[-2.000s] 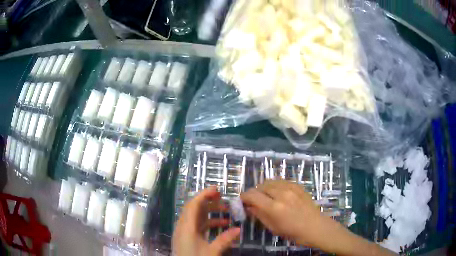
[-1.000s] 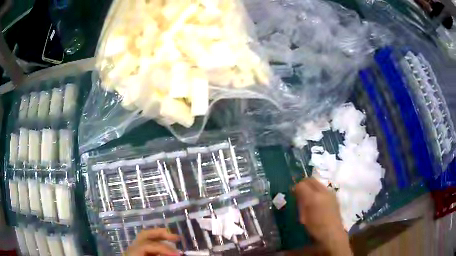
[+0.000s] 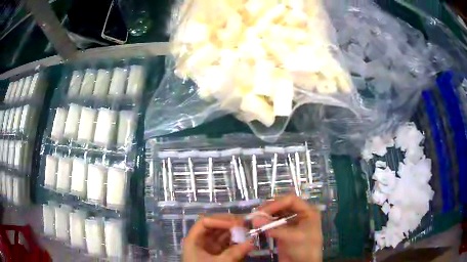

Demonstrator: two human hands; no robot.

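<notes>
My left hand (image 3: 217, 239) and my right hand (image 3: 294, 230) are close together over the front of the clear tray (image 3: 327, 207). My left hand pinches a small whitish translucent piece (image 3: 238, 235), perhaps a sleeve. My right hand holds a slim white stem (image 3: 274, 224), tilted up to the right, its left end close to the whitish piece. A thin white strip shows by my right fingertips; whether it is a separate piece is unclear. More slim stems stand in rows in the tray. My hands hide part of its front rows.
A large bag of cream blocks (image 3: 256, 56) lies behind the tray, with a greyish bag (image 3: 384, 66) to its right. A white flake pile (image 3: 404, 189) and blue trays (image 3: 450, 143) are at right. Trays of filled units (image 3: 87, 176) stand at left. A red stool (image 3: 20, 243) shows bottom left.
A second ago my right hand was at the white flake pile; now it is beside my left hand with a stem. White flakes seen on the tray's front are no longer visible. The view has shifted left.
</notes>
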